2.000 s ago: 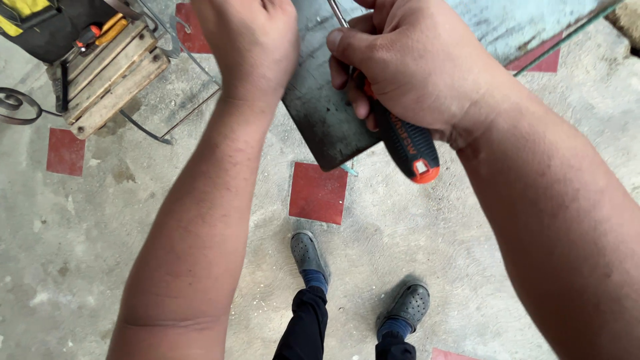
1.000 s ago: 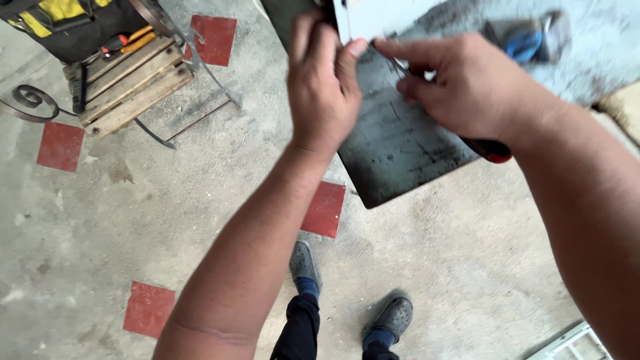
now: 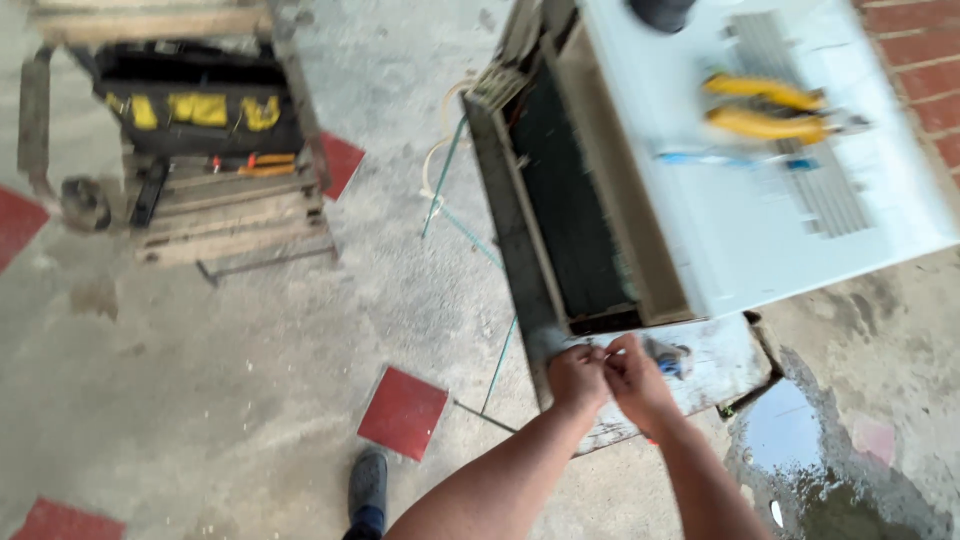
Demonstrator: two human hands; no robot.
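My left hand (image 3: pixel 579 377) and my right hand (image 3: pixel 634 382) meet fingertip to fingertip over the worn table top (image 3: pixel 709 379), close below the lower corner of a white metal-cased appliance (image 3: pixel 720 255). Something small seems pinched between the fingers, too small to name. The appliance's dark finned side (image 3: pixel 574 195) faces left. Just right of my right hand lies a small clear bag with something blue (image 3: pixel 671 360). A red-orange tip (image 3: pixel 652 442) shows under my right wrist, probably the screwdriver's handle end. Yellow-handled pliers (image 3: pixel 769 109) and a blue pen-like tool (image 3: pixel 731 160) rest on the appliance.
To the left, a wooden-slat chair (image 3: pixel 232 217) holds a black and yellow tool bag (image 3: pixel 199 112) and hand tools. Teal cord (image 3: pixel 501 360) hangs by the table's left edge. Red floor tiles (image 3: pixel 403 412) and a puddle (image 3: pixel 784 427) mark the concrete floor. A dark cylindrical object stands on the appliance.
The view has swung widely, bringing the appliance and pliers into sight. My right hand held a screwdriver two seconds ago; now its fingers meet my left hand's fingertips.
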